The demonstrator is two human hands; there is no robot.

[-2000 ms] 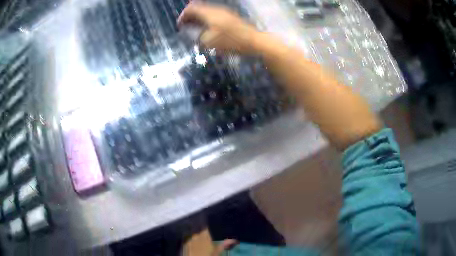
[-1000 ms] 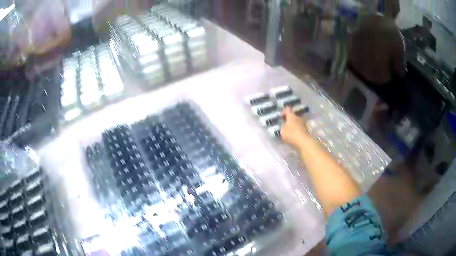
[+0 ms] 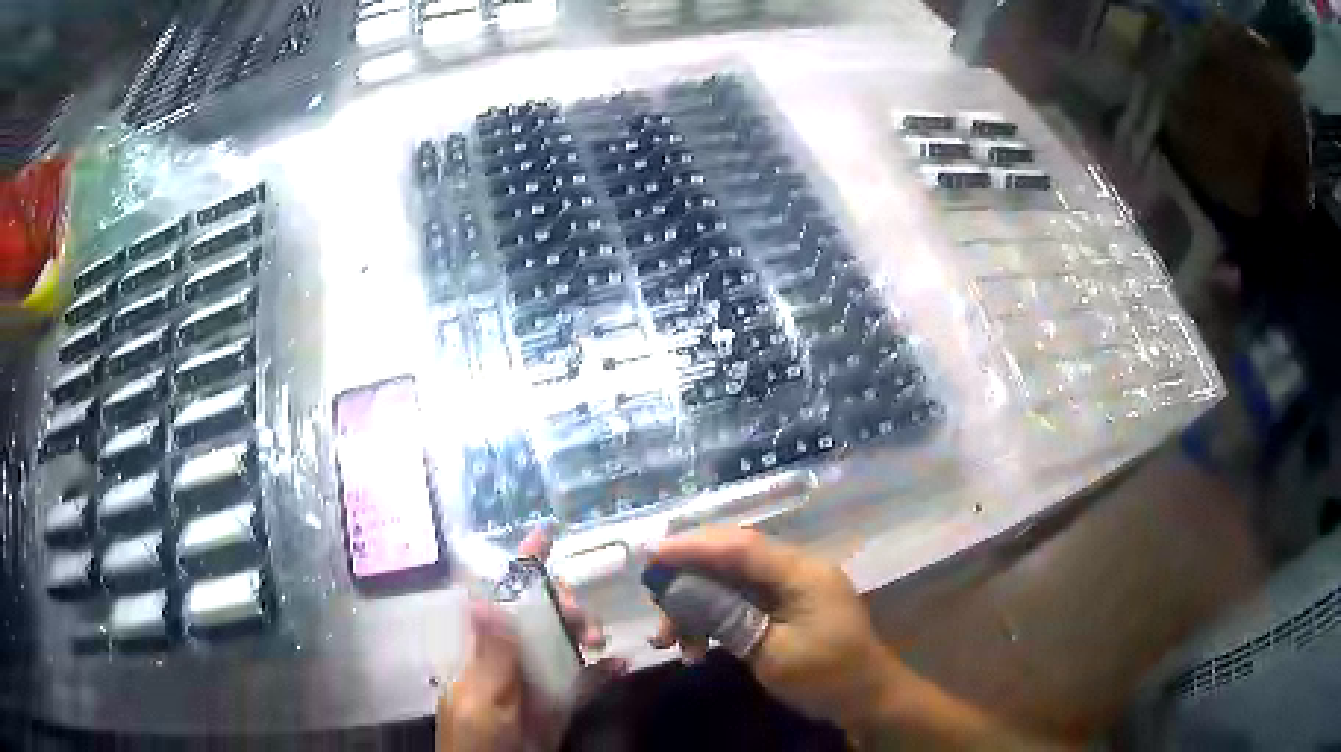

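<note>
My left hand (image 3: pixel 493 691) is at the table's front edge and holds a white battery block (image 3: pixel 547 642) with a black edge. My right hand (image 3: pixel 794 617) is just to its right, with pale wrapping on its fingers. A small dark part (image 3: pixel 662 576) shows at its fingertips, touching them; the grip is blurred. A clear blister tray of black parts (image 3: pixel 633 279) lies mid-table beyond my hands. A tray of white battery units with black edges (image 3: pixel 140 426) lies on the left. A mostly bare blister tray (image 3: pixel 1081 294) on the right holds several units at its far end.
A phone with a lit pink screen (image 3: pixel 388 485) lies between the left and middle trays. A yellow bin (image 3: pixel 44 287) with red material (image 3: pixel 33 221) is at the left edge, beside crumpled clear plastic. More white blocks (image 3: pixel 456 18) stand at the back. A person (image 3: pixel 1235 132) is at the upper right.
My right hand has come back from the right tray to the front edge. My left hand has come into view with a battery block. The view has shifted, showing the phone and left tray.
</note>
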